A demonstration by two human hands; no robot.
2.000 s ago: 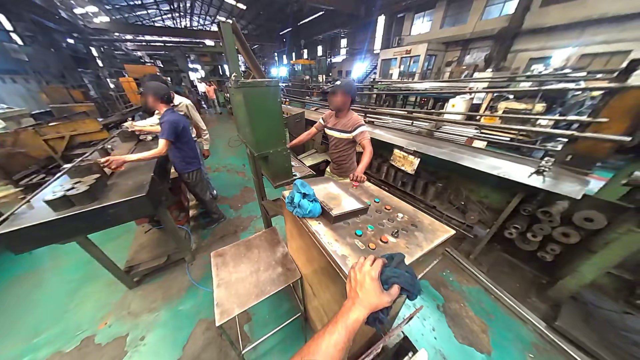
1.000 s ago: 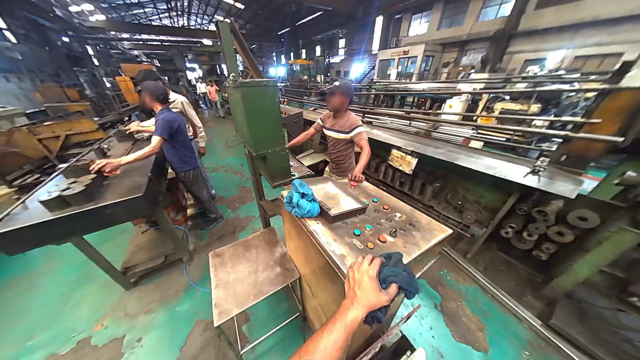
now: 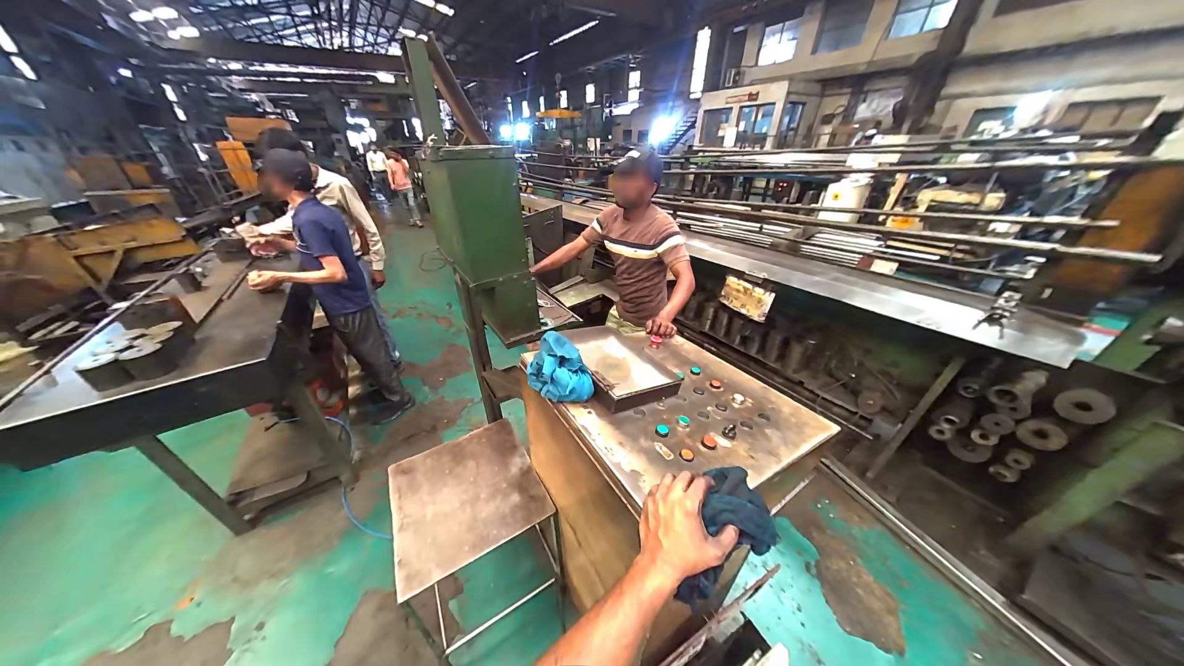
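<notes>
A dark blue cloth point(image 3: 740, 509) is gripped in the one hand of mine that shows, at the near edge of a metal control panel point(image 3: 786, 427). By its thumb, which points right, and the forearm rising from the bottom, I take this for my left hand point(image 3: 683, 525). My right hand is out of the frame. Green, red and orange push buttons point(image 3: 709, 441) stand on the panel beyond my fingers. A bright blue cloth point(image 3: 560, 368) lies crumpled at the panel's far left, beside a shallow metal tray point(image 3: 638, 398).
A co-worker point(image 3: 638, 240) stands behind the panel, one hand by a red button point(image 3: 656, 340). A square-topped metal stand point(image 3: 467, 504) is at the left. Other people work at a steel bench point(image 3: 222, 375). Long bars point(image 3: 888, 217) and hollow metal cylinders point(image 3: 1041, 433) are at the right.
At the left bench, the person in dark blue has raised their arms from the cylinders on it. My visible hand has stayed on the cloth at the panel's edge.
</notes>
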